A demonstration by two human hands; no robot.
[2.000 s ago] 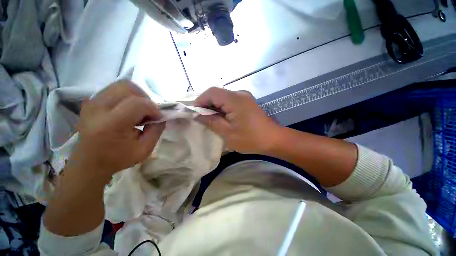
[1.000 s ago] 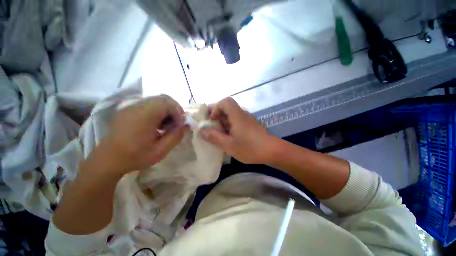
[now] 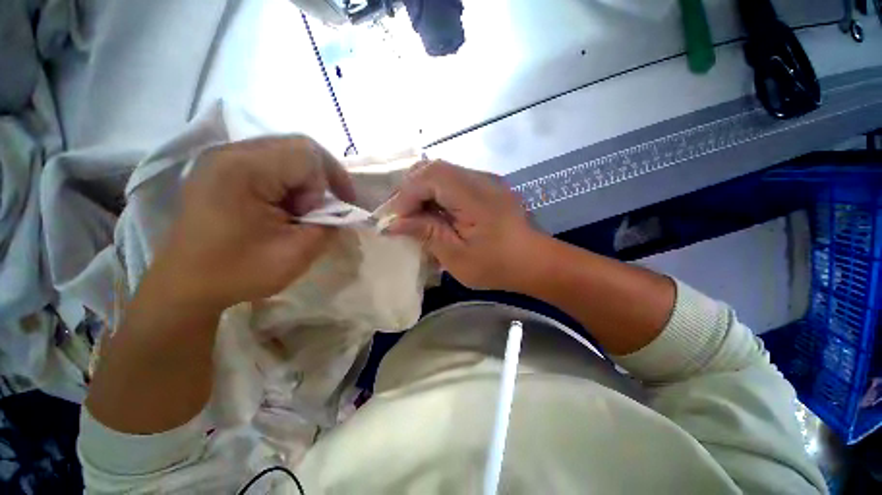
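Note:
A cream garment piece hangs from both hands at the front edge of the white machine bed. My left hand pinches a folded edge of it between thumb and fingers. My right hand pinches the same edge close beside the left. The fingertips nearly meet, and the folded strip shows between them. The dark grey attachment under the machine head is at the top, apart from the cloth. The needle area is cut off by the top edge and glaring.
A grey-white fabric pile lies at left. A ruler strip runs along the front edge. A green handle and black scissors handles lie upper right. A blue crate stands at right. A white stick-like strip crosses my front.
The hands have shifted slightly and the bunched edge now shows as a flatter folded strip between them. The view has moved, so the machine head sits higher and is more cut off.

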